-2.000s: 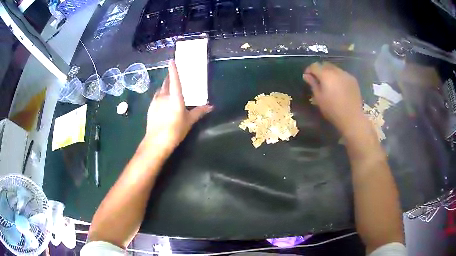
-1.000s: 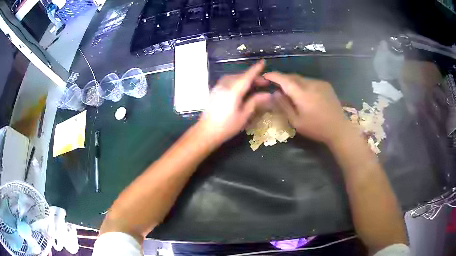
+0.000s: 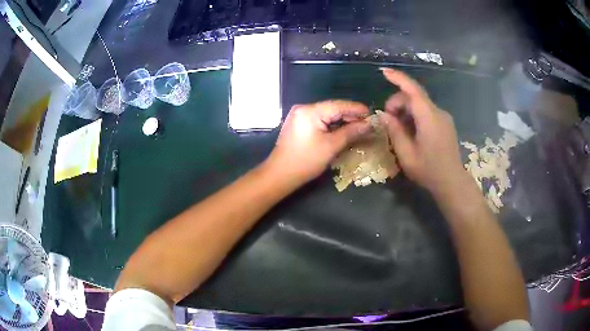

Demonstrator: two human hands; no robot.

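Observation:
My left hand (image 3: 317, 139) and my right hand (image 3: 417, 129) meet above the beige pile, fingertips close together. Between them is a small pale piece (image 3: 376, 117), pinched by my left fingertips. It is too small to tell what it is. My right thumb and fingers are at its other side, with the index finger raised; whether they grip it is unclear. The heap of flat beige pieces (image 3: 363, 169) lies on the dark green mat below, partly hidden by both hands. A looser beige pile (image 3: 488, 168) lies to the right of my right hand.
A smartphone with a white screen (image 3: 256, 81) lies left of my hands. Clear cups (image 3: 171, 87), a white disc (image 3: 150, 126), a pen (image 3: 114, 194) and a yellow note (image 3: 77, 152) are at left. A fan (image 3: 22, 284) stands lower left. A black tray (image 3: 291, 16) is beyond the mat.
My left hand has moved from the smartphone to the right, over the beige pile. My right hand has come in to meet it, and a small pale piece now shows between them.

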